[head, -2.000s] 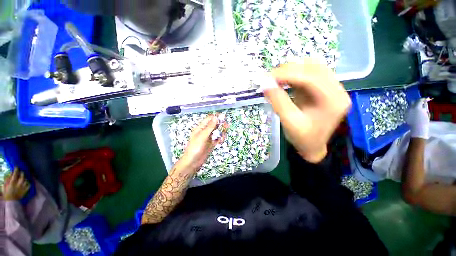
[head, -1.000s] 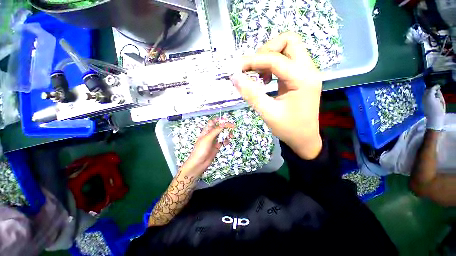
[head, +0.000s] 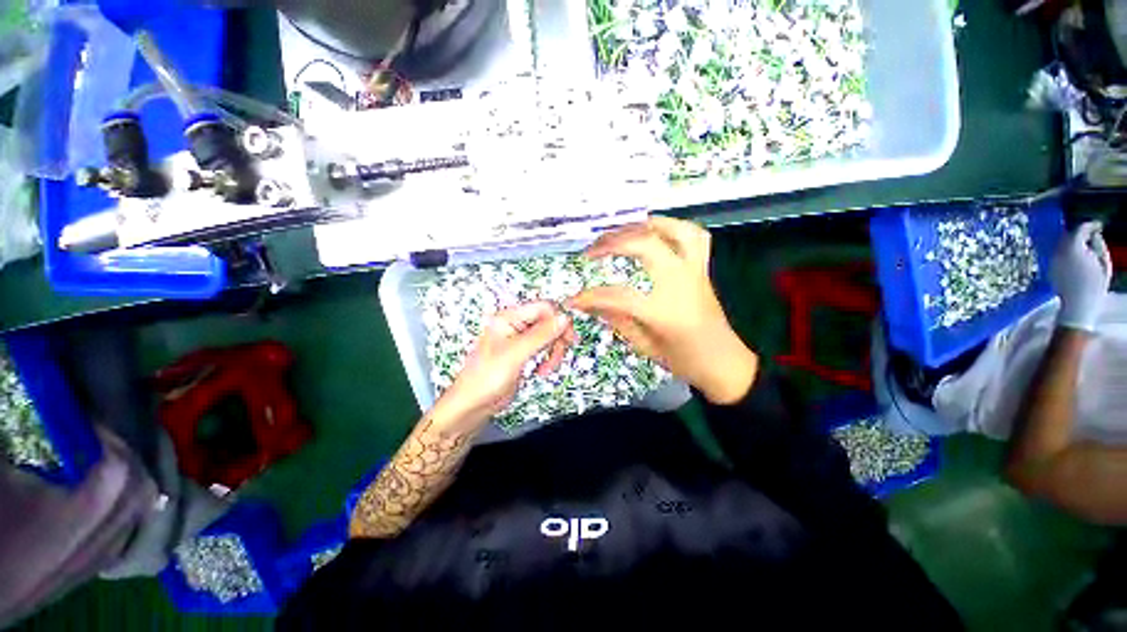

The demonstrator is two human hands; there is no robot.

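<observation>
The translucent near bin (head: 402, 324) is full of small white-and-green parts. My left hand (head: 509, 356) is over it, thumb and fingertips pinched on a tiny part too small to make out. My right hand (head: 661, 303) comes in from the right, its thumb and finger meeting my left fingertips; whether it grips the part too is unclear. The overexposed silver fixture (head: 544, 154) stands above the bin, with no hand at it. The pneumatic cylinder (head: 278, 185) with two black fittings is at its left.
The far bin (head: 921, 105) of parts is on the green bench. A steel bowl (head: 402, 25) is behind the machine, a blue tray (head: 185, 274) at left. Red stools (head: 229, 414) are below. At right, a person's gloved hand (head: 1083, 274) is near a blue bin (head: 905, 290).
My right hand has left the fixture and come down to the near bin, meeting my left fingertips. My left hand has stayed over the bin.
</observation>
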